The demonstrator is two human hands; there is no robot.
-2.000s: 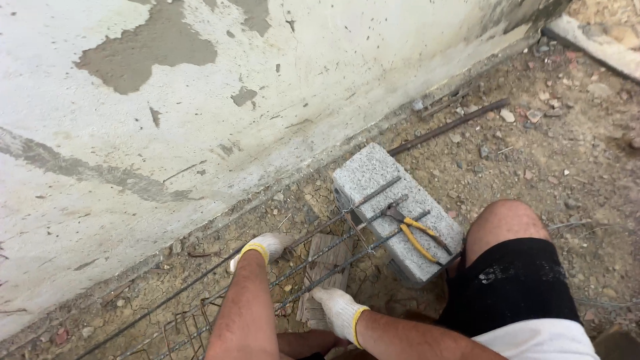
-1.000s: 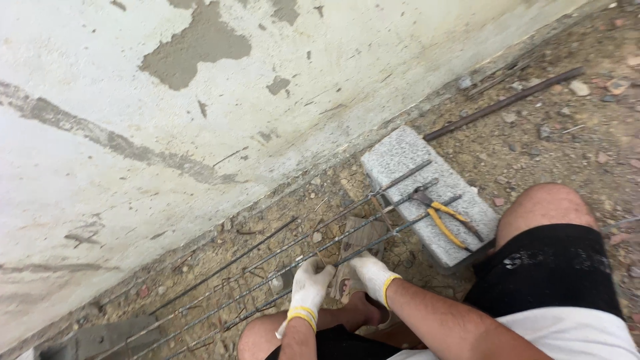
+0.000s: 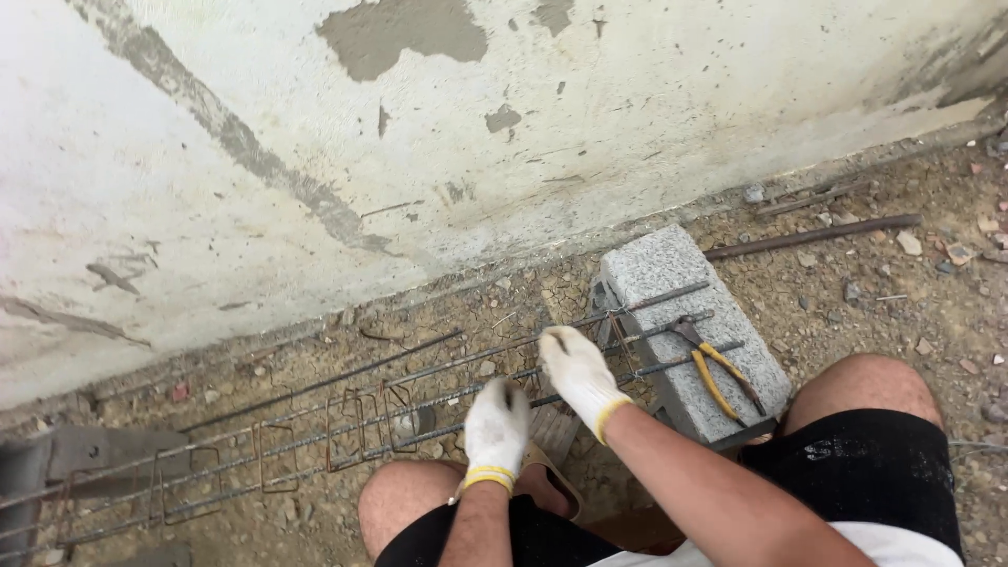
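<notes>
Long steel reinforcing bars (image 3: 283, 447) run side by side from lower left onto a grey concrete block (image 3: 661, 264). Several bent wire stirrups (image 3: 331, 433) hang around them, and another stirrup (image 3: 622, 342) is beside the block. My left hand (image 3: 498, 425), in a white work glove, is over the bars at the middle, fingers curled. My right hand (image 3: 579, 374), gloved too, is at the bars just left of the block, fingers bent. Whether either holds a bar or wire is hidden. Yellow-handled end-cutting pincers (image 3: 713, 370) lie on the block.
A stained wall (image 3: 472, 197) runs along the far side. One separate bar (image 3: 315, 382) lies near it, and a rusty rod (image 3: 819, 236) extends behind the block. Another grey block (image 3: 118, 461) is at far left. A wood piece (image 3: 555, 429) lies under the bars amid rubble.
My hands, close together below the bars a second ago, are now farther apart, the right one up at the bars near the block. Several stirrups now show left of my hands. The view has shifted.
</notes>
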